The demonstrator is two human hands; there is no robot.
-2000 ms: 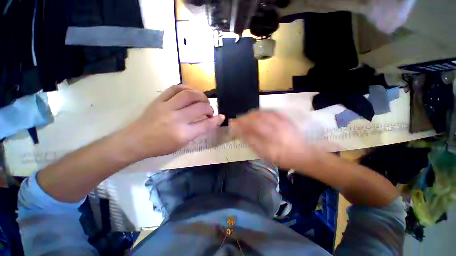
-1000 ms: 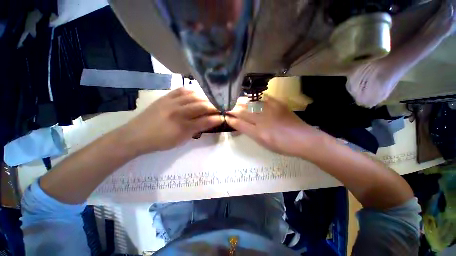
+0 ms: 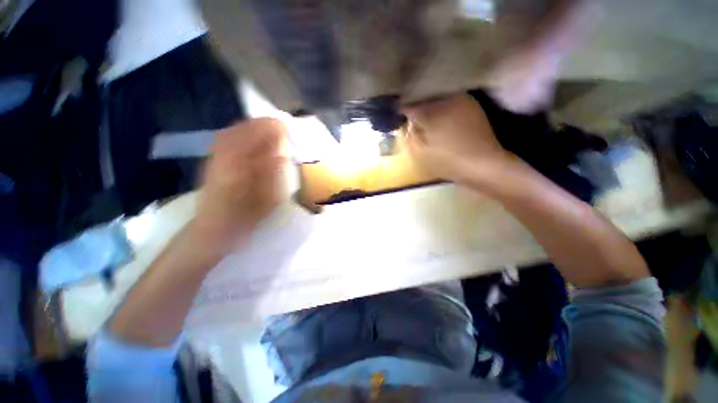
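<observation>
The frame is blurred. My left hand (image 3: pixel 246 169) is over the right edge of the dark stack of cut pieces (image 3: pixel 161 102), beside the right end of a grey strip (image 3: pixel 179 144); whether it holds anything cannot be told. My right hand (image 3: pixel 453 138) is just right of the brightly lit needle area, under the machine head, its fingers partly hidden and blurred. The machine bed (image 3: pixel 378 173) shows yellowish between my hands, with a small dark bit at its front edge. The black panel is not seen clearly.
The sewing machine head (image 3: pixel 354 55) hangs overhead. A pinkish-white rag (image 3: pixel 539 71) is at its right. Black and grey pieces (image 3: pixel 579 169) lie beyond my right forearm. A pale-blue cloth (image 3: pixel 86 256) is at the left table edge. The white table (image 3: pixel 370 248) spans the front.
My hands, together at the needle a second ago, have parted: the left moved left to the stack, the right moved right and up. The black piece under my fingertips no longer shows there.
</observation>
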